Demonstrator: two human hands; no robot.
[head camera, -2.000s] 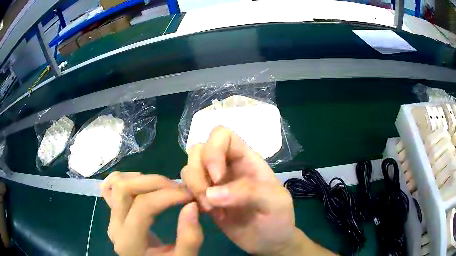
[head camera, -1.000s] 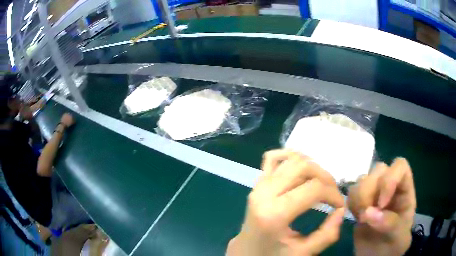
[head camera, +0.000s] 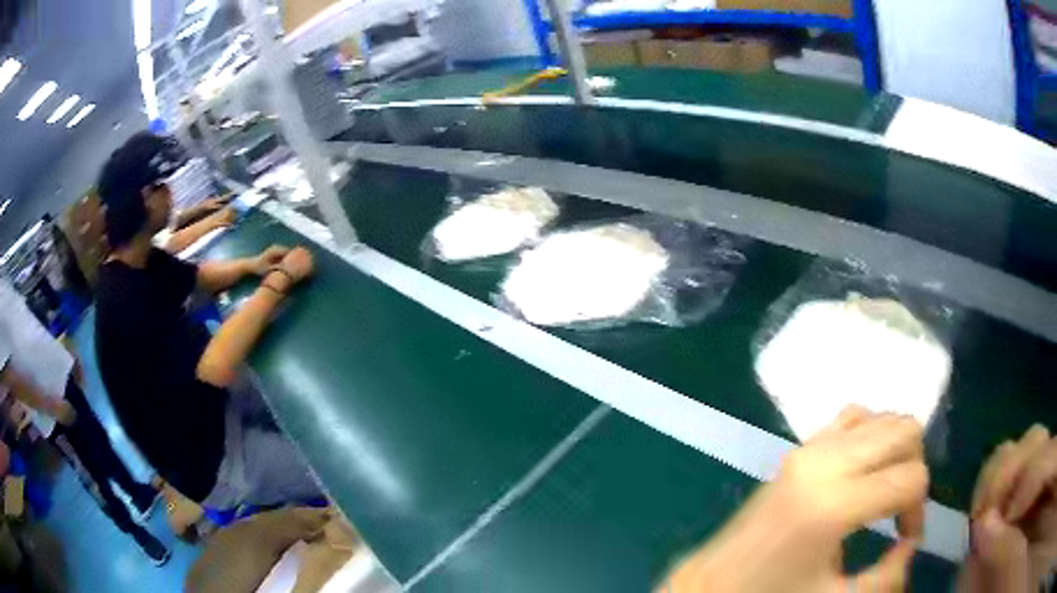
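Observation:
A white hexagonal unit lies on a clear plastic bag on the dark green conveyor, just beyond my hands. My left hand is at the lower right, its fingers bent and partly over the unit's near edge. My right hand is at the right rim, cut off by it, with its fingers curled. No held object can be made out in either hand. Two more white units, a middle one and a farther one, lie in clear bags to the left.
A pale metal rail runs along the conveyor's near side, beside a green bench surface. A person in black sits at the bench on the left. Another person stands behind. A metal post rises from the rail.
The view has swung left, so the units and both hands appear farther right. The cords and parts tray have left the picture. My hands are now apart, and the seated person shows more fully.

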